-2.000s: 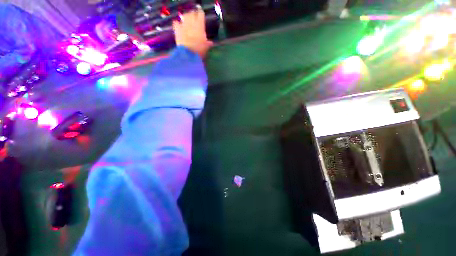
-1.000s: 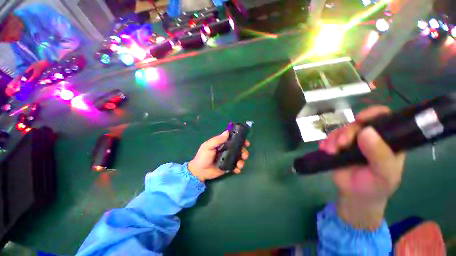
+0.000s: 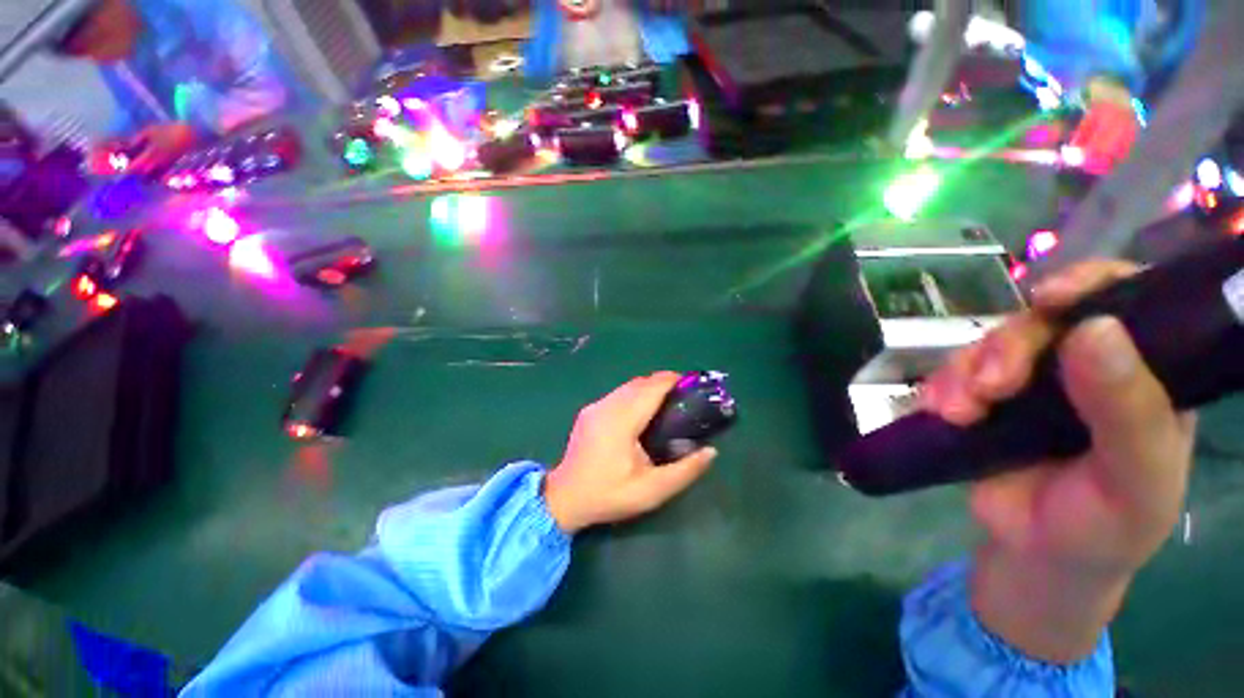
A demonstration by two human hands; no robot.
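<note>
My left hand [image 3: 617, 457] holds a black light unit [image 3: 693, 415] over the middle of the bench, with its end turned up and a purple glint on it. My right hand [image 3: 1064, 409] grips the thick black electric screwdriver [image 3: 955, 453], whose tapered tip points left toward the unit, apart from it. The screw feeder [image 3: 941, 293] stands behind the screwdriver. Its pale front ledge [image 3: 884, 404] is partly covered by my right hand and the tool. The screwdriver's rear end runs out at the right edge.
Two light units lie at left, one nearer [image 3: 325, 393] and one farther [image 3: 333, 262]. A black tray [image 3: 96, 423] stands at the left edge. More glowing units [image 3: 587, 142] stand across the bench [image 3: 546, 300]. People in blue smocks are at the far side. A bright green light shines behind the feeder.
Since a second ago, the held unit has turned from lying lengthwise to end-up and moved slightly right. The screwdriver sits slightly further right and lower. The feeder shows slightly lower and further right.
</note>
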